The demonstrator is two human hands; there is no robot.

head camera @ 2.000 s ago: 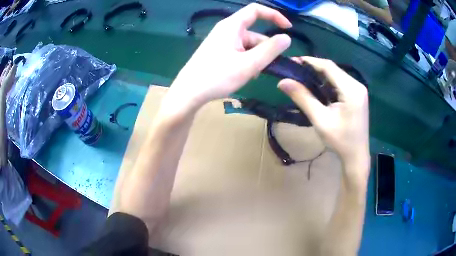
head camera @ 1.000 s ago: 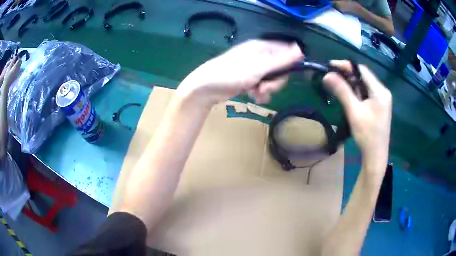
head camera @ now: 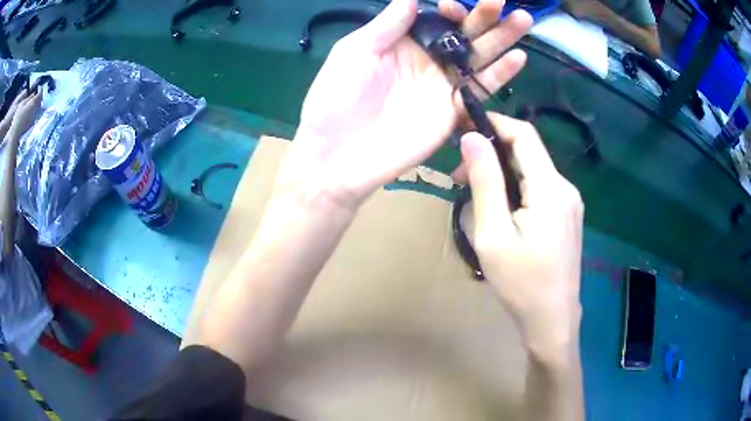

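My left hand (head camera: 350, 123) is palm up above the far edge of the cardboard sheet (head camera: 370, 288). It holds a dark headband end (head camera: 445, 41) with small light marks against its fingers. My right hand (head camera: 535, 238) pinches a slim black part (head camera: 486, 119), a tool or a slider arm, I cannot tell which. Its tip is close to the headband end, with a thin dark strand between them. Another headband (head camera: 465, 238) lies on the cardboard, mostly hidden behind my right hand.
Conveyor belt (head camera: 239, 78) with spaced black headbands runs across the back. On the left are a clear plastic bag (head camera: 90, 123), a drinks can (head camera: 137, 181) and a thin black arc (head camera: 212, 182). On the right are a smartphone (head camera: 639, 319) and a small blue object (head camera: 674, 363). Another person's arm shows top right.
My left hand has turned palm up, with the headband end now showing. My right hand has moved left and in front of the headband on the cardboard. The belt's headbands have shifted left.
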